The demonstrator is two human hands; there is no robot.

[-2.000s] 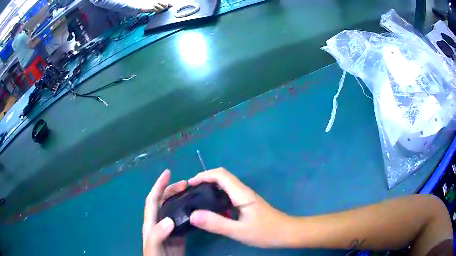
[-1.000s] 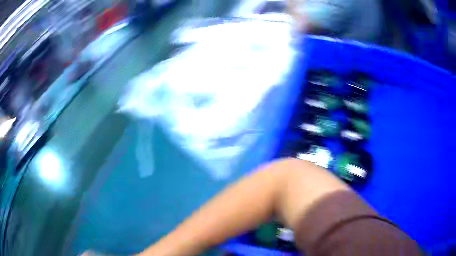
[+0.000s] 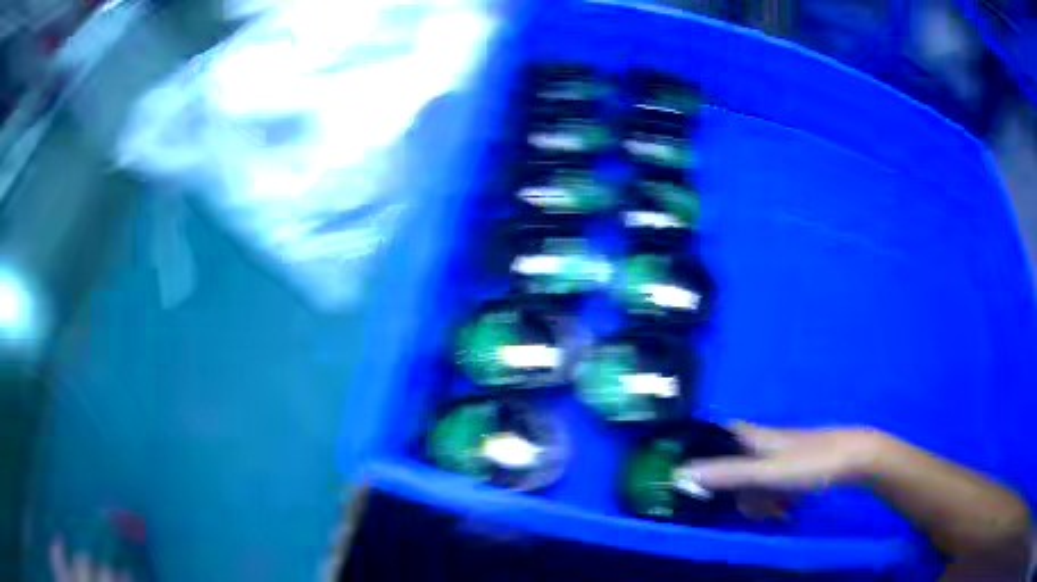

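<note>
My right hand (image 3: pixel 785 464) is inside the blue bin (image 3: pixel 864 284), with fingers and thumb around the side of a black round unit (image 3: pixel 654 475) that shows green inside. That unit stands at the near end of the right row. More black units with green boards and white patches (image 3: pixel 500 443) stand in two rows along the bin's left side. My left hand (image 3: pixel 77 565) is blurred and cut off at the bottom left edge. A small red and dark thing (image 3: pixel 127 526) shows beside it, too blurred to name.
A clear plastic bag of white parts (image 3: pixel 307 125) lies on the teal bench top (image 3: pixel 262 387), left of the bin, with a strip (image 3: pixel 173 250) hanging from it. The bin's near rim (image 3: pixel 637 540) runs along the bottom. The darker green strip is at the far left.
The view has swung right to the bin. My hands, earlier together around a black unit over the bench, are now apart, and my right hand is in the bin at a unit.
</note>
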